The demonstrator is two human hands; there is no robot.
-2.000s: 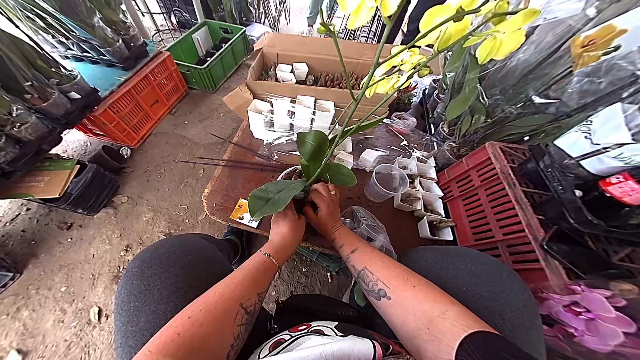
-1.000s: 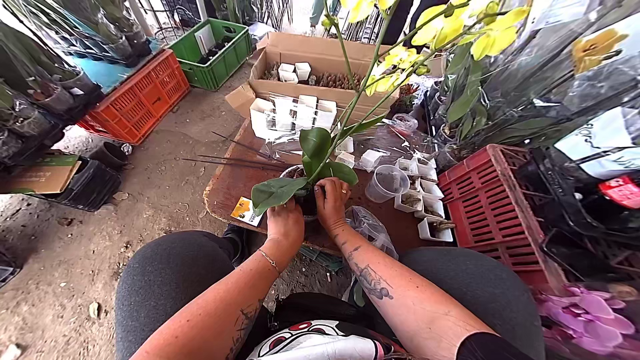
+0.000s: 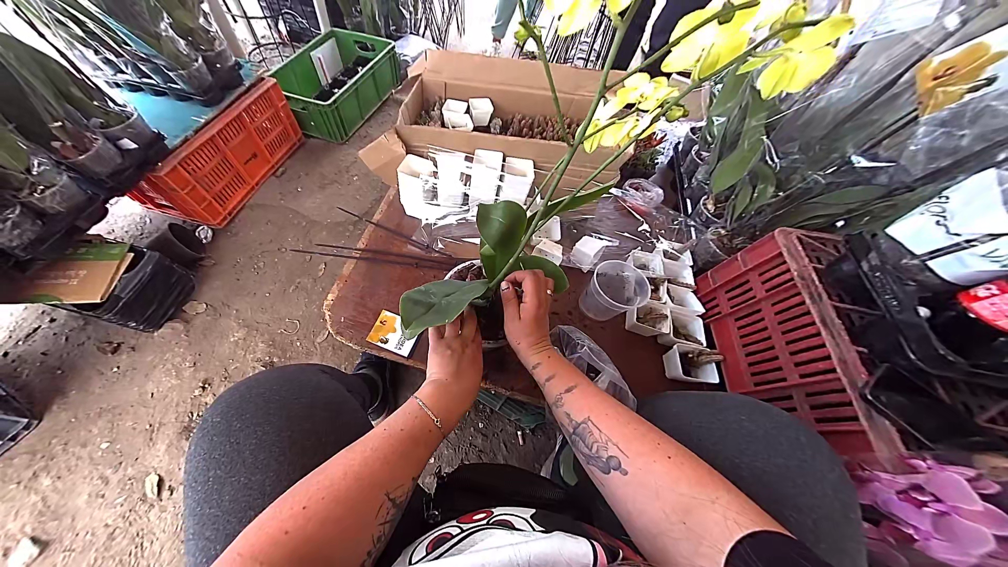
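Note:
A potted orchid with broad green leaves (image 3: 502,228) and tall stems of yellow flowers (image 3: 709,47) stands at the near edge of a brown wooden table (image 3: 354,291). My left hand (image 3: 455,354) is at the left side of its pot (image 3: 492,327), fingertips hidden under a leaf. At the base of the stem, on the pot's right, my right hand (image 3: 526,311) has its thumb and fingers bent close to the potting material. Whether either hand grips anything is hard to see. A clear plastic cup (image 3: 614,290) stands right of the plant, and a printed card (image 3: 391,332) lies to its left.
Small white pots (image 3: 683,327) stand right on the table, beside a red crate (image 3: 776,331). Behind are wrapped white pots (image 3: 465,179) and a cardboard box (image 3: 504,146). Dark thin sticks (image 3: 370,256) jut over the left edge. Orange (image 3: 228,153) and green crates (image 3: 339,87) sit on the ground.
My right hand has shifted from the front of the pot to its right side, by the stem base. My left hand has moved slightly left and lies lower under the leaf.

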